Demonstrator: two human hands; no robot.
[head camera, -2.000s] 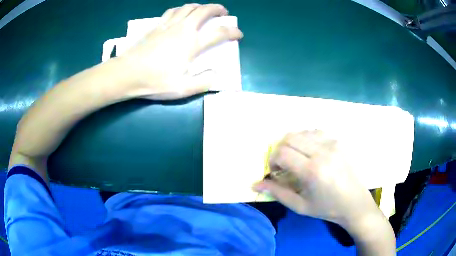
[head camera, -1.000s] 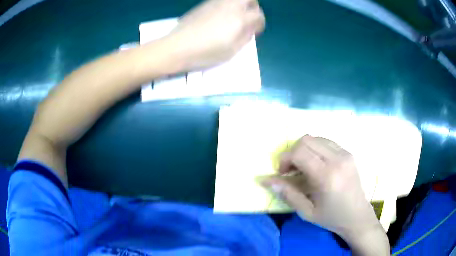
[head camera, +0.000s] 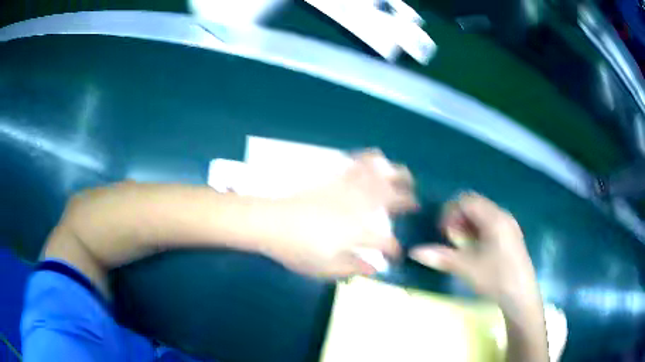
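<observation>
A flat white hang-tab box (head camera: 283, 161) lies on the dark-green worktop, its tab at the left end. My left hand (head camera: 346, 219) lies over the right part of the box, blurred, and covers much of it; its fingers rest on the box. My right hand (head camera: 484, 244) is just right of it, above the worktop, thumb and fingers bent towards each other and blurred; whether a sticker is at the fingertips cannot be seen. The pale-yellow sticker sheets (head camera: 403, 325) lie below both hands, cut off by the bottom edge.
A pale side rail (head camera: 424, 102) curves across behind the worktop (head camera: 163, 92). Beyond it, white boxes (head camera: 382, 28) lie on the green belt (head camera: 495, 78), and another white object (head camera: 233, 8) is cut off at the top. A grey bracket (head camera: 626, 185) stands at the right.
The view has tilted towards the belt, so the box and sheets appear lower. My right hand has moved off the sheets, up beside my left hand and the box.
</observation>
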